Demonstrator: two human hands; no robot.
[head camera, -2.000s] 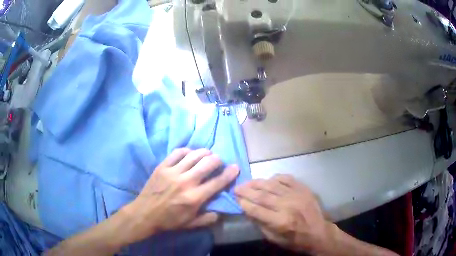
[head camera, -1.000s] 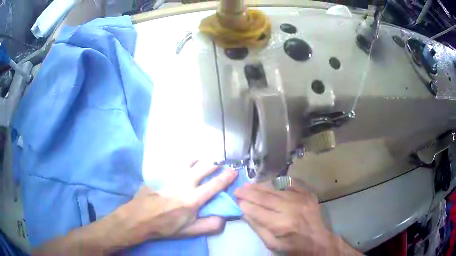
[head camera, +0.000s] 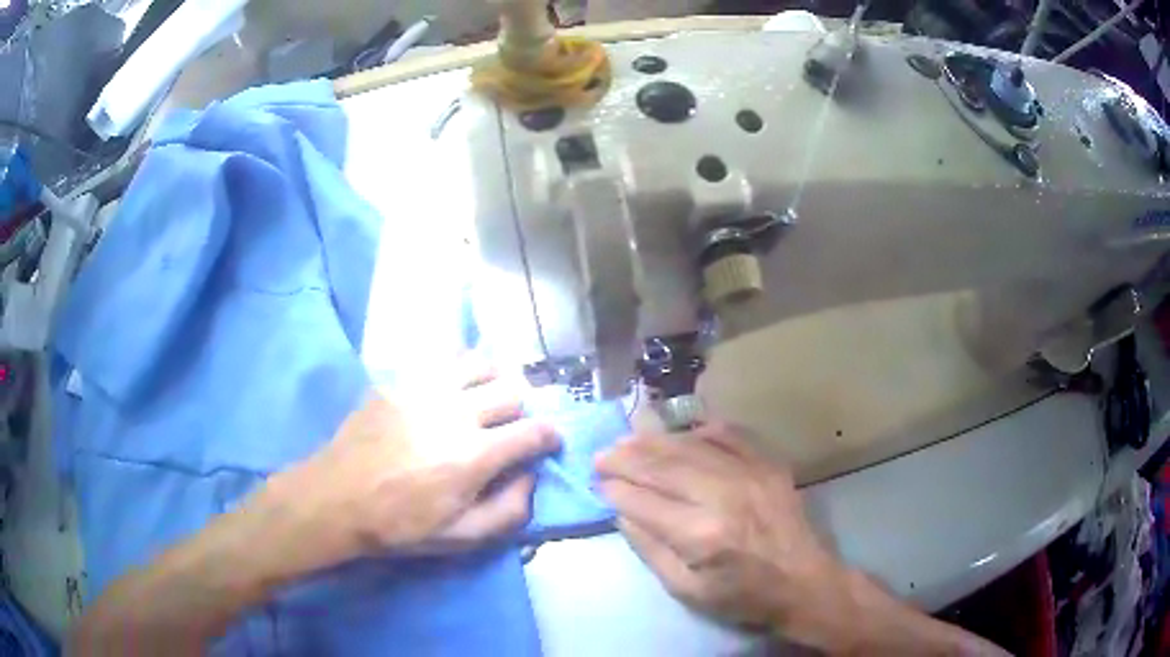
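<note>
The light blue garment (head camera: 225, 308) lies in a large soft heap left of the sewing machine head (head camera: 873, 244). A narrow end of blue cloth (head camera: 580, 481) lies in front of the presser foot (head camera: 580, 383), between my hands. My left hand (head camera: 430, 469) lies on the cloth, fingers toward the foot, partly washed out by the lamp glare. My right hand (head camera: 706, 513) pinches the right edge of the cloth, fingertips bent around it. The needle tip cannot be made out in the glare.
Yellow bands (head camera: 545, 75) circle the post on top of the machine. A ridged tension knob (head camera: 734, 276) sits on the head's face. A long white object (head camera: 161, 64) lies at the upper left. The white table edge (head camera: 988, 526) curves at the lower right.
The camera view has tilted down then shifted since the first frame. The cloth that ran long under my hands is now a short end near the foot. Both hands are closer to the foot.
</note>
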